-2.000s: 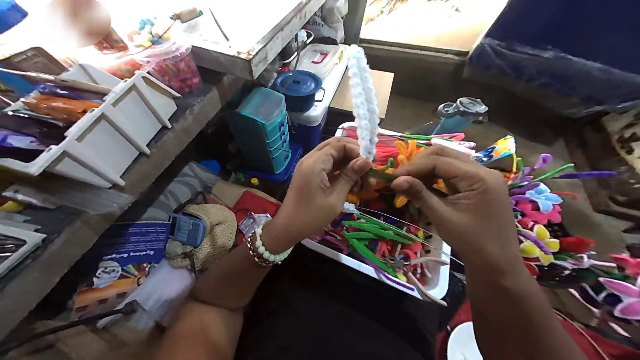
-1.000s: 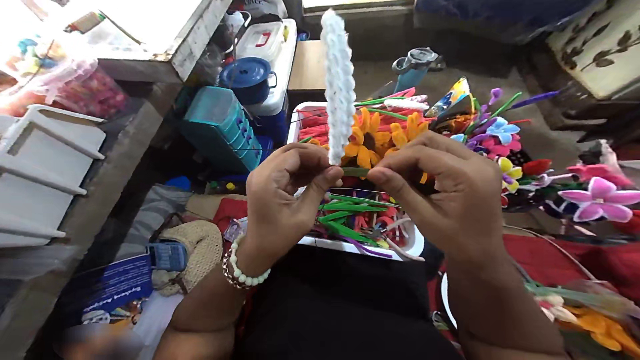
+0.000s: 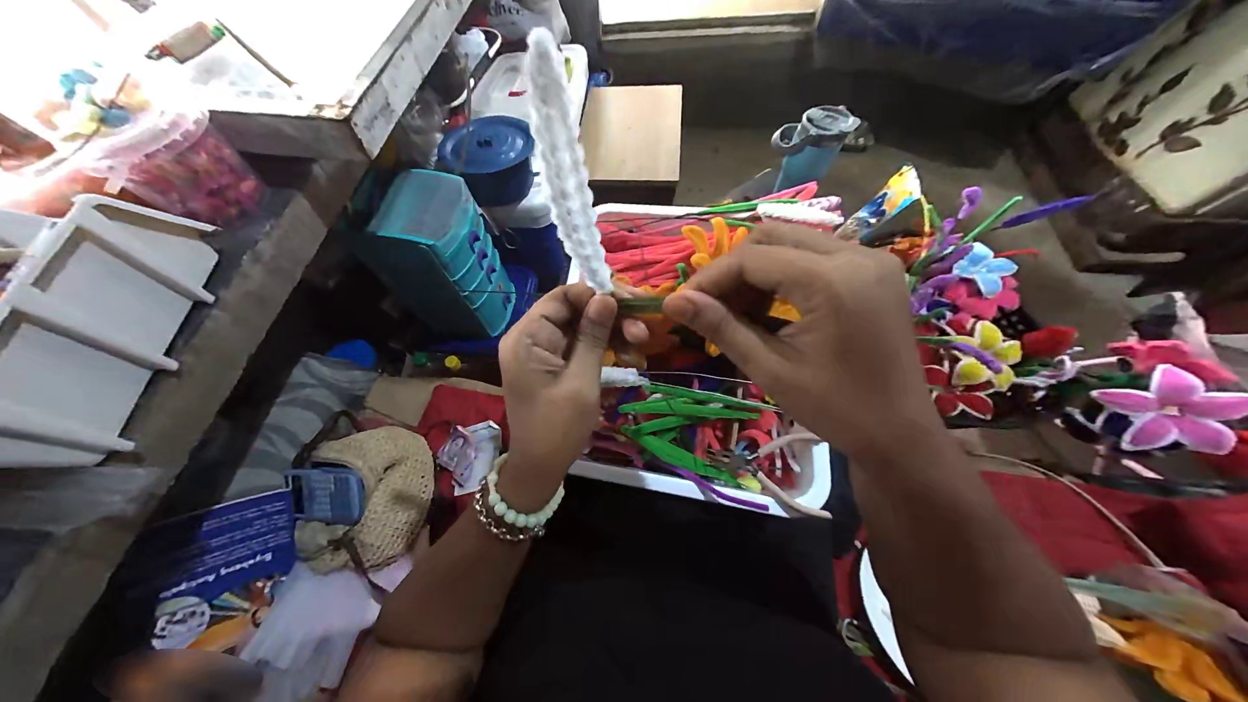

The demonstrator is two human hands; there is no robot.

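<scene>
My left hand (image 3: 561,375) pinches the lower end of a long white fuzzy strip (image 3: 565,166), which looks like twisted pipe cleaners and stands up from my fingers. Between my two hands runs a short green band (image 3: 639,305), seemingly tape around a stem. Its other end is between the thumb and forefinger of my right hand (image 3: 809,322). Behind and below the hands lies a white plastic tray (image 3: 819,478) with red and green pipe cleaners (image 3: 692,414) and orange fuzzy petals (image 3: 712,244), partly hidden by my hands.
Fuzzy wire flowers (image 3: 1175,409) fill the right side. A teal drawer unit (image 3: 439,253), a blue pot (image 3: 487,156) and a tumbler (image 3: 817,146) stand beyond. On the left are a white rack (image 3: 88,341) on a ledge, a woven bag (image 3: 390,487) and a blue calculator (image 3: 329,494).
Both hands stay on the white strip and the green band. The strip now leans to the left, where it stood nearly upright before. My right hand has turned, its back more toward me.
</scene>
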